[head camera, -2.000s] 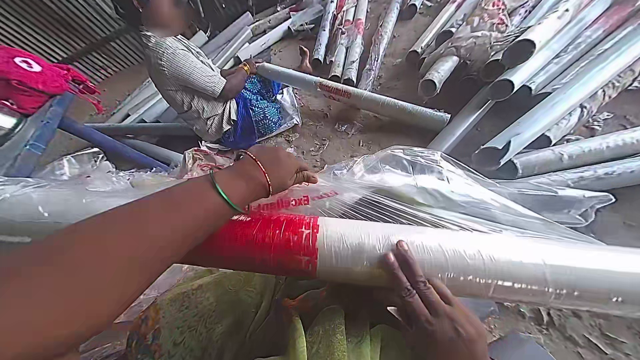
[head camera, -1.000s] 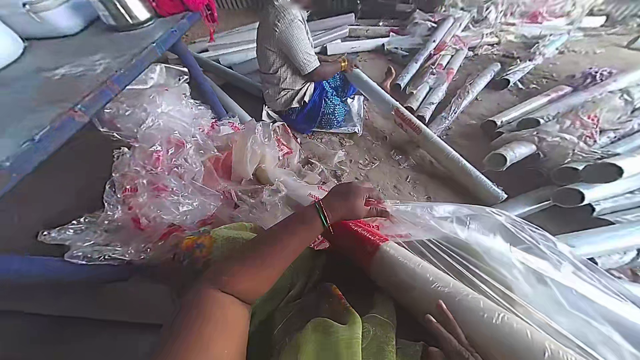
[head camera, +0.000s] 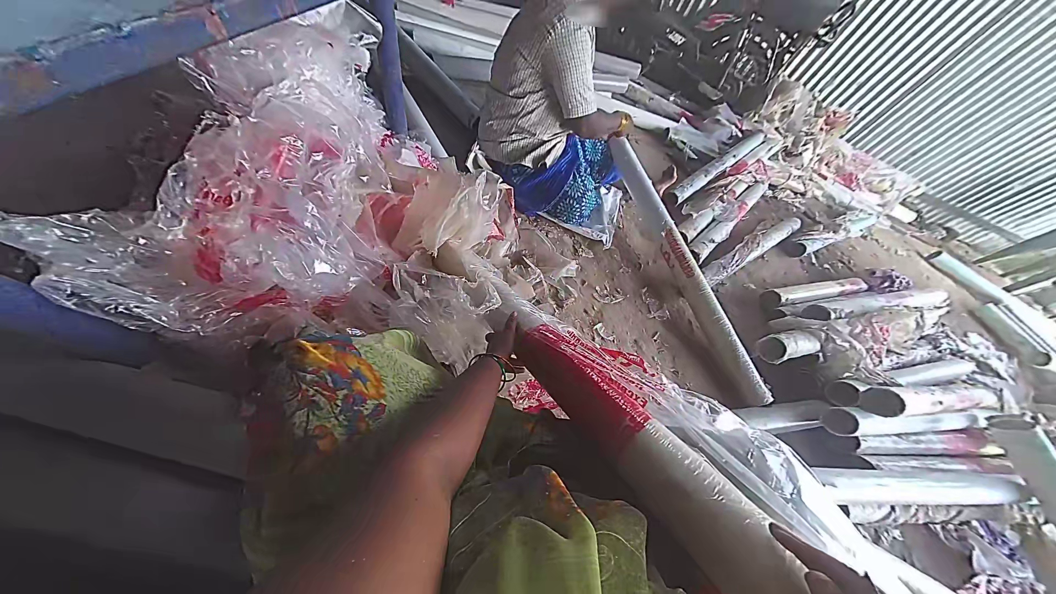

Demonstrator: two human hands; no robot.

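Note:
A long pale tube (head camera: 693, 478) wrapped in film, with a red band near its middle, runs from the heap of plastic down to the lower right. Clear plastic film with red print (head camera: 742, 437) lies loose along its far side. My left hand (head camera: 505, 338) is at the tube's near left edge, just above the red band; its fingers are partly hidden, so a grip cannot be told. Only some fingers of my right hand (head camera: 813, 561) show at the bottom edge, spread over the pale part of the tube.
Crumpled clear film (head camera: 272, 181) is piled at the left below a blue-framed table (head camera: 107, 62). A seated person (head camera: 540, 91) holds another wrapped tube (head camera: 693, 272) ahead. Many tubes (head camera: 907, 400) lie on the ground at the right, before a corrugated metal wall (head camera: 932, 99).
The view has swung strongly. My left hand has moved along the tube, away from the loose film edge it was at one second ago. The tube now slants more steeply than two seconds ago.

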